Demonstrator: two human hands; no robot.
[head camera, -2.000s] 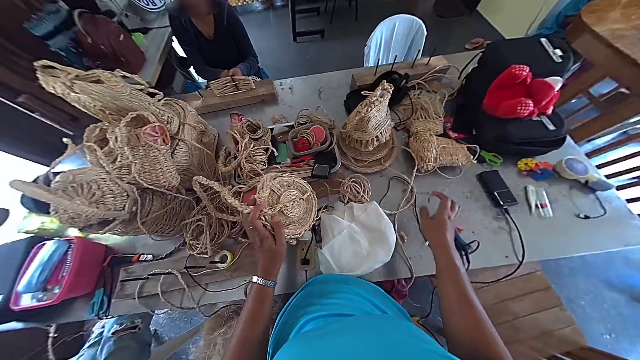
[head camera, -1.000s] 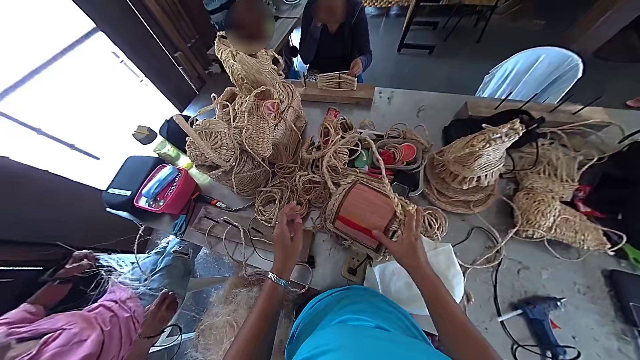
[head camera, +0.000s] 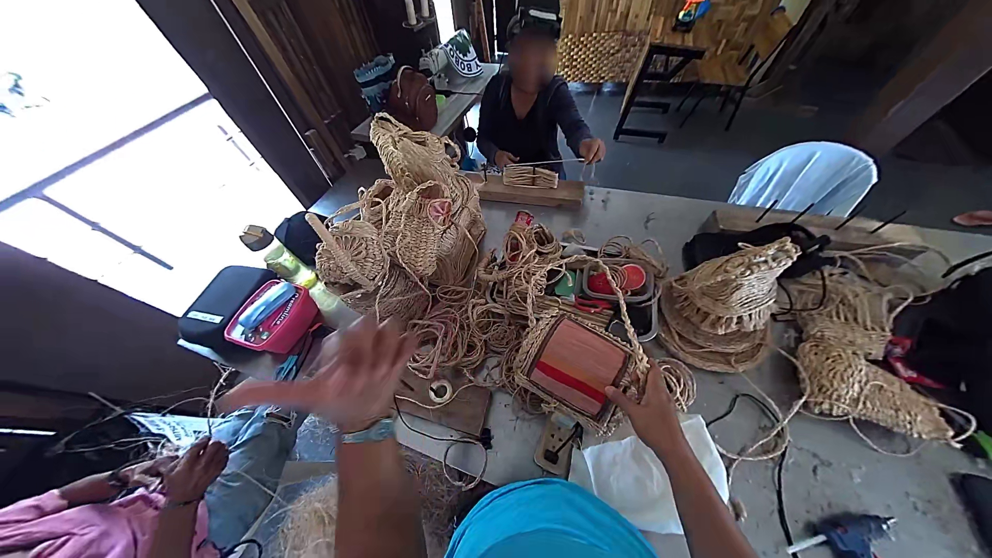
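Observation:
My right hand (head camera: 647, 407) grips the lower right corner of a woven fibre bag (head camera: 577, 368) with a flat pink, red and orange panel facing up. A braided strap of the bag rises behind my fingers. My left hand (head camera: 360, 372), blurred, is raised with fingers spread and holds nothing; it wears a light blue bracelet. Just right of it are a roll of tape (head camera: 440, 391) and tangled fibre cord (head camera: 457, 333). A white cloth (head camera: 651, 473) lies below my right hand.
Woven bags (head camera: 418, 232) are piled at the left, woven pieces (head camera: 721, 310) at the right. A pink case (head camera: 271, 316), a power outlet (head camera: 556, 446) and a glue gun (head camera: 852, 535) lie nearer. One person sits across the table (head camera: 837, 473), another at the lower left.
The bag's panel side came into view a second ago and is still in my right hand. My left hand has moved left and up, away from it. The view has swung left.

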